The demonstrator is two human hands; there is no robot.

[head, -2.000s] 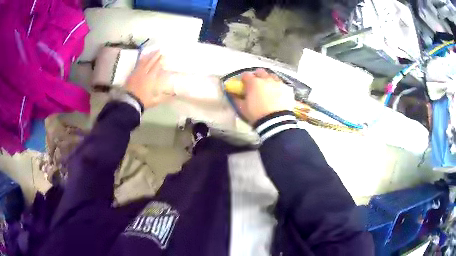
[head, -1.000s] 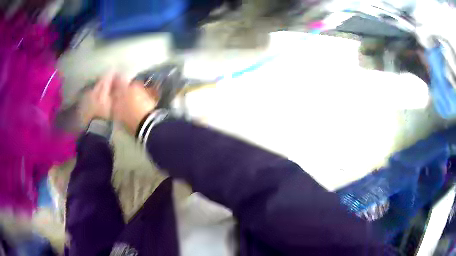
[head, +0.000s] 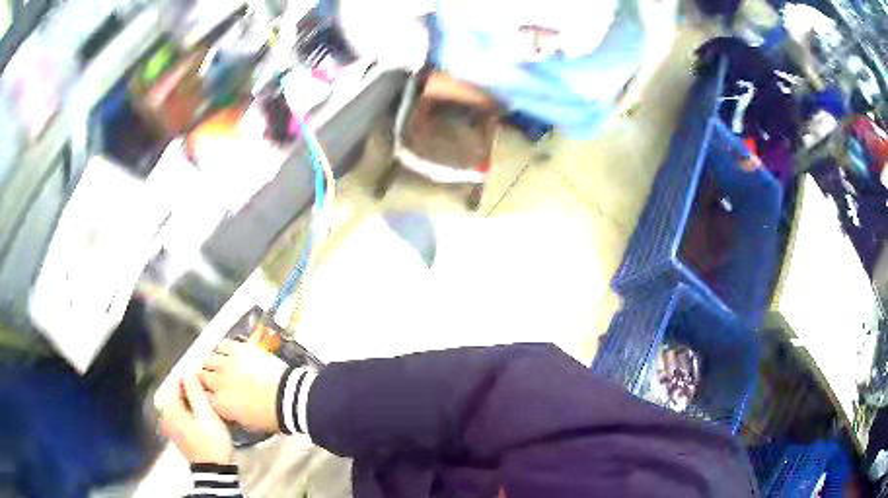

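Note:
The steam iron [head: 270,337] is at the lower left, its dark body and orange handle partly hidden by my right hand. My right hand [head: 241,386] is closed round the handle. My left hand [head: 195,422] lies close beside it, fingers against or near the right hand; whether it grips anything is hidden. A blue hose [head: 317,185] and a yellowish cord run up from the iron. The pale strip of the pressing board [head: 181,375] shows beside the hands, overexposed, so cloth and board cannot be told apart.
Blue lattice crates [head: 650,255] stand on the right. A grey-edged bench [head: 282,190] with clutter runs along the upper left, near a white panel [head: 83,267]. A brown stool or chair [head: 446,131] and light-blue cloth [head: 555,92] are at the top. A glaring white area fills the centre.
The view has swung right, bringing crates, floor and stool into sight; the magenta garments have left it. My hands have come together at the iron, which was further along the board two seconds ago.

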